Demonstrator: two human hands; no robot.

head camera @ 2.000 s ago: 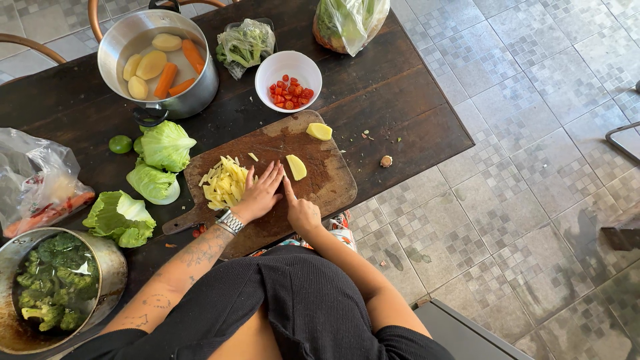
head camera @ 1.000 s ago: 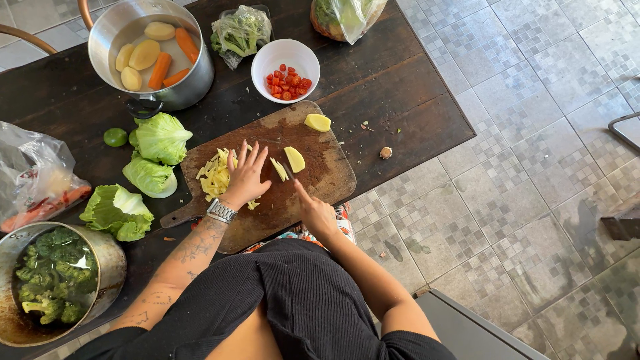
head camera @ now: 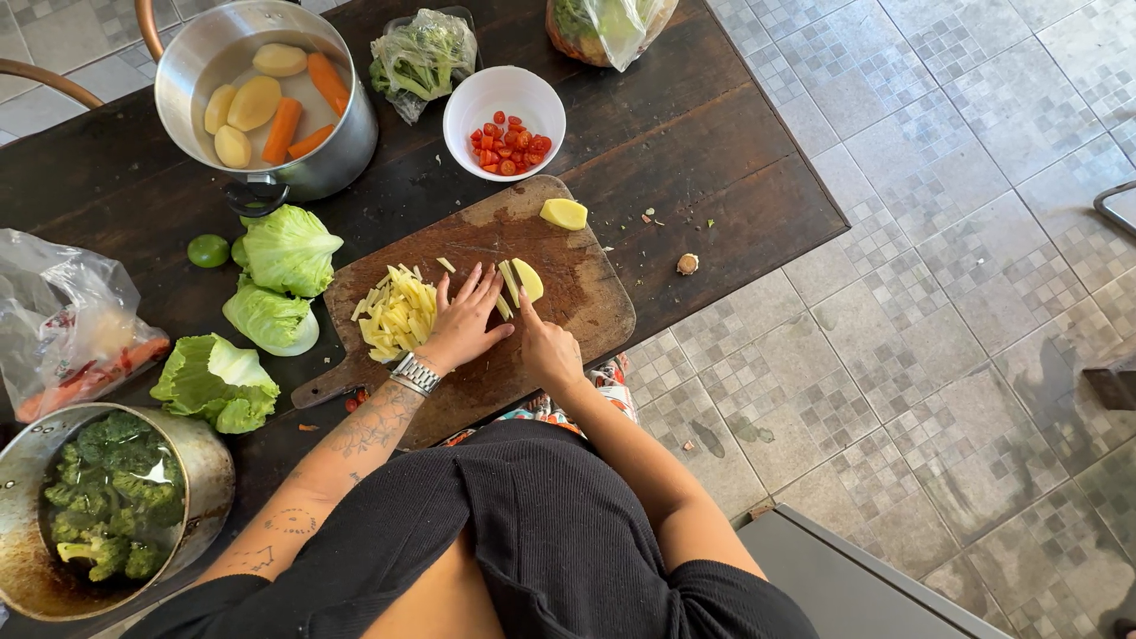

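A wooden cutting board (head camera: 586, 293) lies at the table's near edge. My right hand (head camera: 550, 351) is closed on a knife (head camera: 518, 277), its handle hidden in my fist and its blade at a piece of peeled potato (head camera: 530, 279). Thin cut slices (head camera: 508, 284) lie against the blade's left side. My left hand (head camera: 466, 319) rests with spread fingers on the board, between those slices and a pile of potato sticks (head camera: 395, 311), and holds nothing that I can see. Another potato piece (head camera: 564, 214) lies at the board's upper right.
A pot of potatoes and carrots (head camera: 359, 142), bagged broccoli (head camera: 426, 58) and a white bowl of cut tomatoes (head camera: 461, 146) stand beyond the board. Lettuce (head camera: 288, 248), a lime (head camera: 208, 250), a plastic bag (head camera: 67, 293) and a broccoli pot (head camera: 209, 470) are on the left.
Slices have come off the potato piece since the first frame. Since one second ago, my right hand has moved up to the potato piece, and my left hand has shifted toward the slices.
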